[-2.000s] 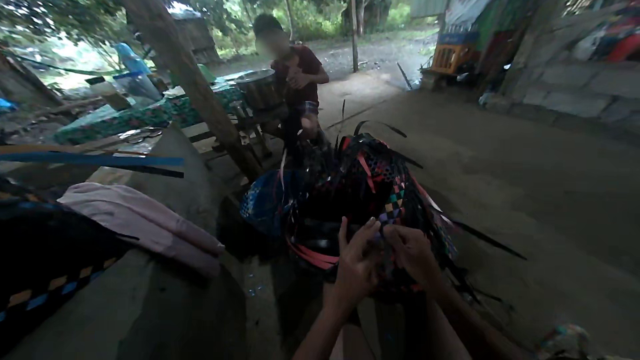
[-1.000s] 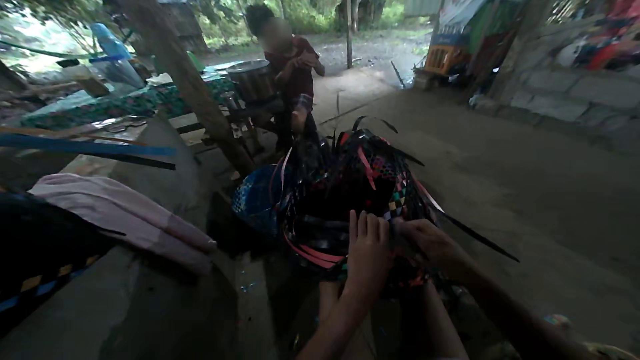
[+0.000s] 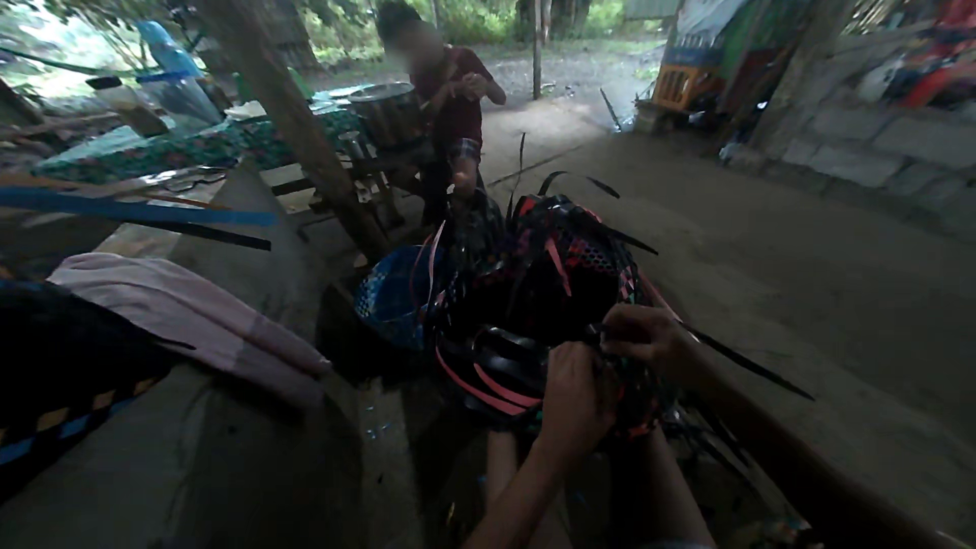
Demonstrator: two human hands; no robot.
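Observation:
A large basket of woven black and red plastic strips (image 3: 503, 393) rests against my legs, its dark opening tilted up and long loose strips sticking out around it. My left hand (image 3: 576, 389) is closed on the near rim of the basket. Just right of it, my right hand (image 3: 648, 335) pinches a dark strip at the rim between thumb and fingers. Shadow and the fingers hide where that strip enters the weave. Behind the basket, to its left, sits a blue woven basket (image 3: 393, 297).
A person (image 3: 457, 91) stands behind the baskets beside a large metal pot (image 3: 387, 114). A slanting wooden post (image 3: 297, 122) rises at left, near a pink cloth (image 3: 191, 313) and a black checkered woven item (image 3: 69, 381). At right are a concrete block wall (image 3: 877, 145) and an orange crate (image 3: 682, 85).
My hands, close together at the rim a second ago, are now a little apart, the right one higher on the rim.

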